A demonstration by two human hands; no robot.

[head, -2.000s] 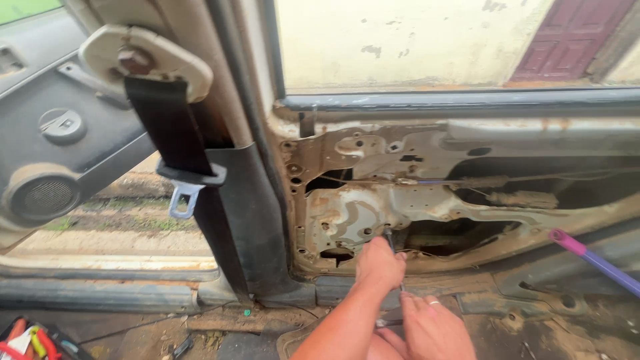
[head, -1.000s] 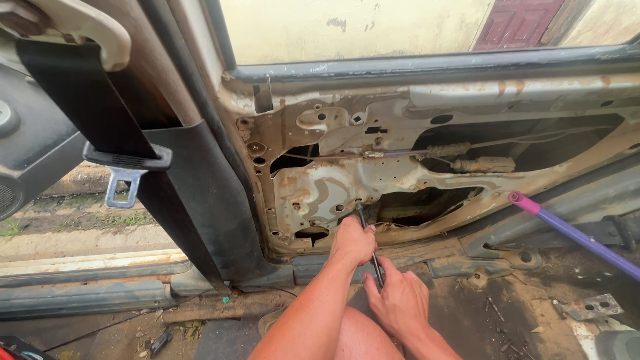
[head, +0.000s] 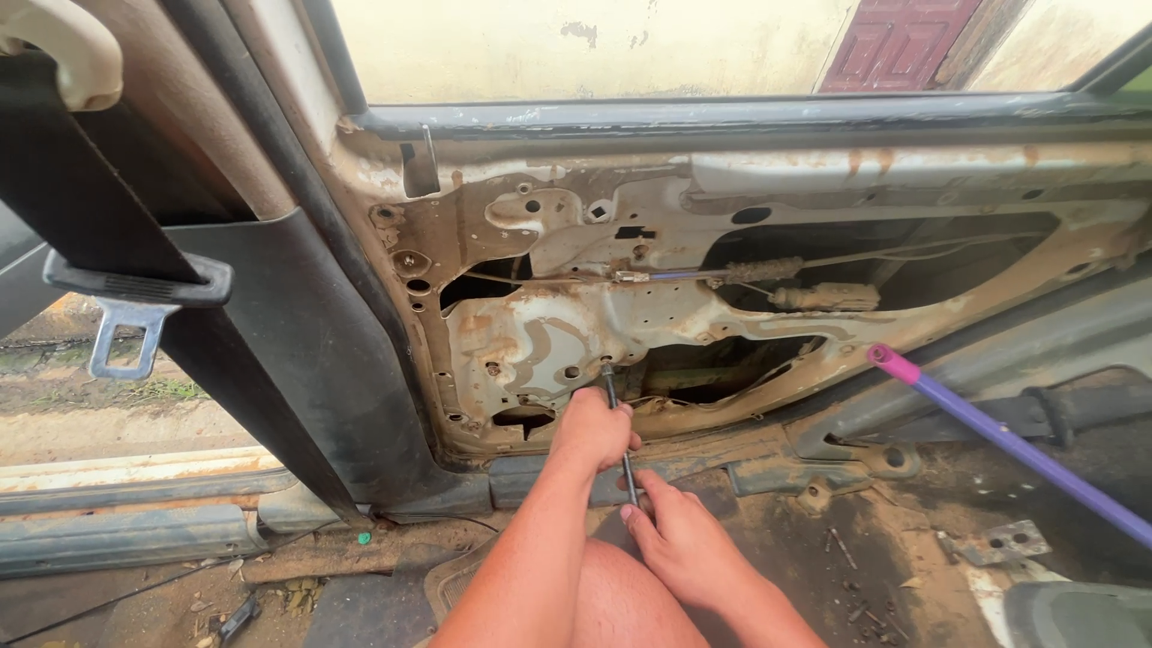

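Note:
A dark metal rod-shaped tool [head: 614,389], likely a socket on an extension bar, has its far end against a bolt spot on the bare inner panel of a car door [head: 558,337]. My left hand [head: 594,427] is closed around the bar's middle, close to the panel. Lower and to the right, my right hand [head: 670,531] grips the near end between thumb and fingers. The panel is dirty and rust-stained, with large openings; a cable with a ribbed sleeve [head: 763,269] crosses the upper one.
A black seat belt [head: 261,409] with a metal latch plate [head: 135,340] hangs at the left. A purple pole with a pink end [head: 1008,441] slants in from the right. Loose screws [head: 843,547], a metal bracket [head: 1003,543] and dirt lie on the car floor.
The view has shifted right and closer to the door. My right hand, lower beside the left two seconds ago, is now on the tool's near end; the left hand stays on the bar near the panel.

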